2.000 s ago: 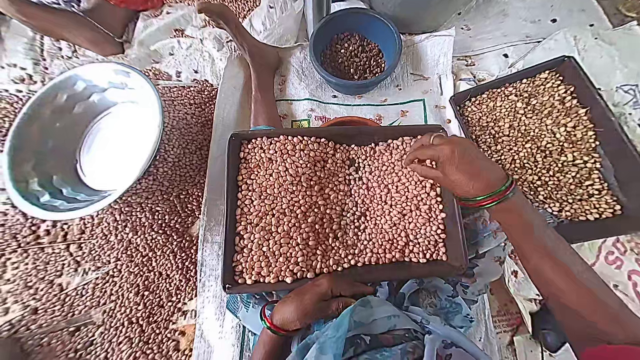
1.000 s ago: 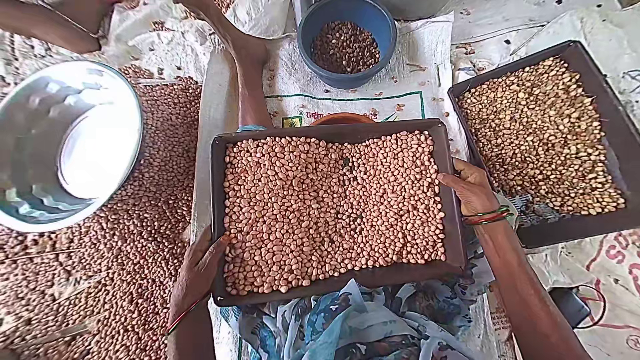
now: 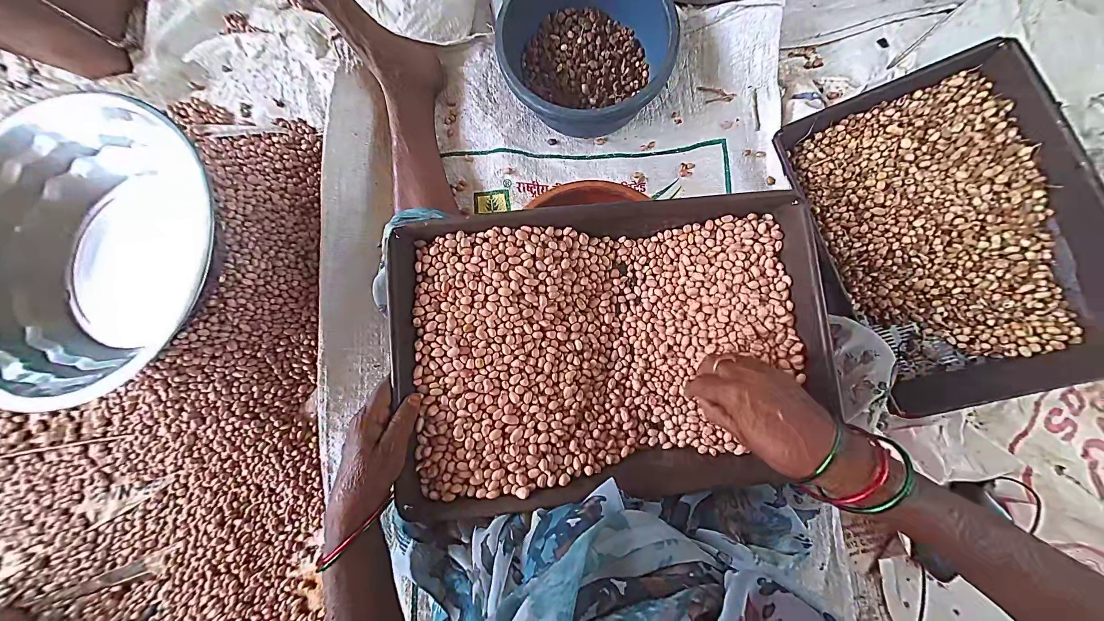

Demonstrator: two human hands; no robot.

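Note:
A dark rectangular tray lies over my lap, filled with a layer of pinkish shelled peanuts. My left hand grips the tray's left edge near its lower corner, thumb over the rim. Over the right part of the peanuts is my right hand, palm down, its fingers bent down among them; the fingertips are hidden, so whether they pinch a peanut cannot be told. A thin dark gap shows between two mounds of peanuts near the tray's upper middle.
A second dark tray with browner kernels sits at right. Beyond my tray are a blue bowl of dark kernels and a partly hidden orange-brown bowl. At left, a shiny metal basin rests on spread peanuts. A person's bare limb shows top left.
My right hand has left the tray's right edge, where it was one second ago, and is now over the peanuts. My left hand, below the tray two seconds ago, has since stayed at its left edge.

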